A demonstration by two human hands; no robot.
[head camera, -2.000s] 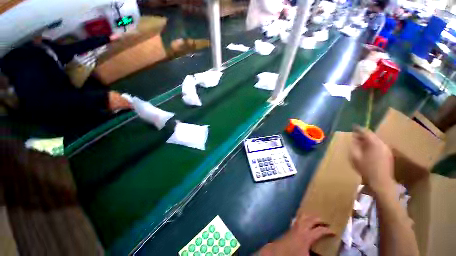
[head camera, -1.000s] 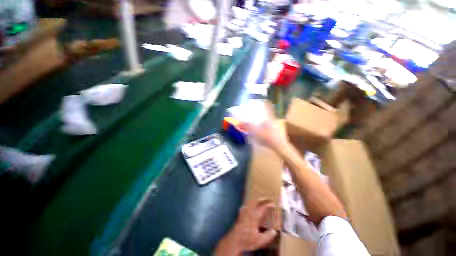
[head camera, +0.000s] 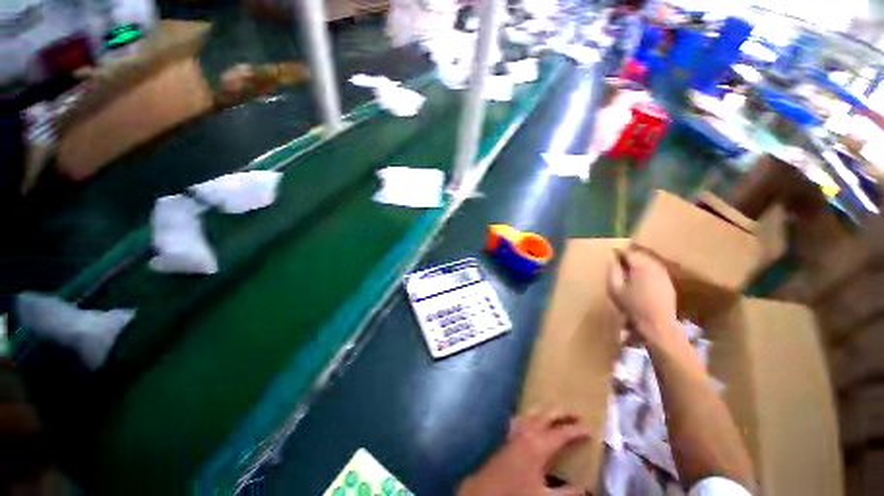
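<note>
An open brown carton (head camera: 790, 387) stands at the right with flaps up and many white wrapped pieces (head camera: 635, 412) inside. My right hand (head camera: 643, 291) is at the carton's far left part, over the edge where the left flap meets the opening. Its fingers are bunched and point down; whether they hold anything is hidden. My left hand (head camera: 533, 453) lies on the near part of the carton's left flap (head camera: 577, 329), fingers bent and apart, with no piece seen in it.
The dark table (head camera: 417, 397) holds a calculator (head camera: 456, 306), an orange and blue tape dispenser (head camera: 520, 252) and a green-dot sticker sheet (head camera: 366, 478). White wrapped pieces (head camera: 184, 235) lie on the green belt (head camera: 291, 262) at the left. Metal posts (head camera: 475, 107) rise beside the belt. A red stool (head camera: 640, 133) stands beyond.
My right hand reached out over the tape dispenser with a white item, then came back to the carton; that item no longer shows in it. My left hand stays by the left flap. The view swung right, then partly back.
</note>
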